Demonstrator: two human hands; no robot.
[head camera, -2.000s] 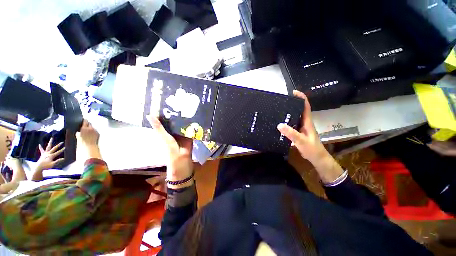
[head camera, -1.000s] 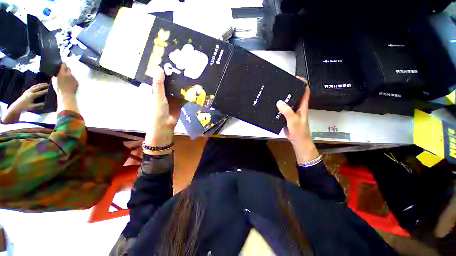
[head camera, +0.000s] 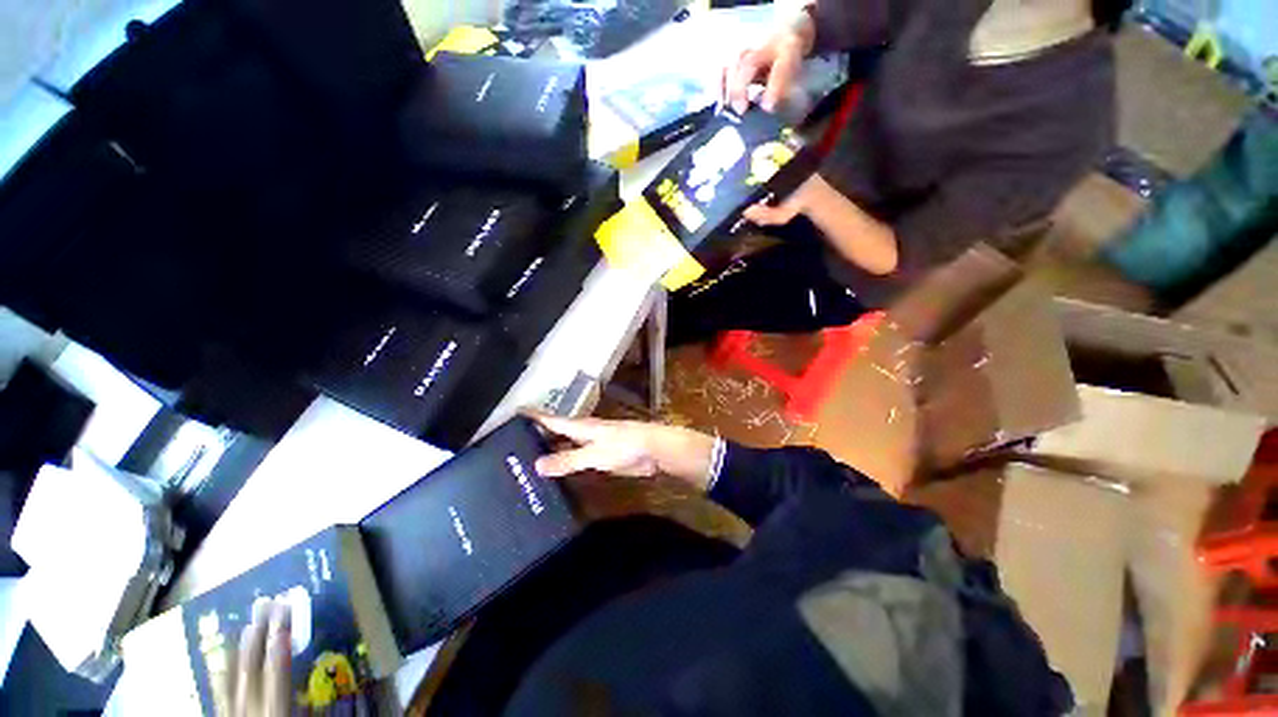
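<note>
The black gift box (head camera: 456, 539) with white lettering lies at the table's front edge, lower left. The printed sleeve (head camera: 315, 581), black with a white earbuds picture and a yellow figure, is around its left part; the box's right part shows bare. How far the box reaches inside is hidden. My right hand (head camera: 610, 446) holds the box's far right corner, thumb on top. My left hand (head camera: 262, 670) is cut off by the bottom edge; its fingers lie over the sleeve's printed face and its thumb is not visible.
Closed black boxes (head camera: 421, 364) are stacked behind the held box. A white stack (head camera: 84, 560) lies at the left. At the back right, a co-worker's hands (head camera: 771, 70) hold another printed sleeve (head camera: 715, 175). Open cartons (head camera: 1086, 483) and red stools (head camera: 799, 367) stand on the littered floor.
The view has swung to the right, showing the neighbour and cartons. Both hands and the box with its sleeve now appear lower left; the box still sticks out of the sleeve.
</note>
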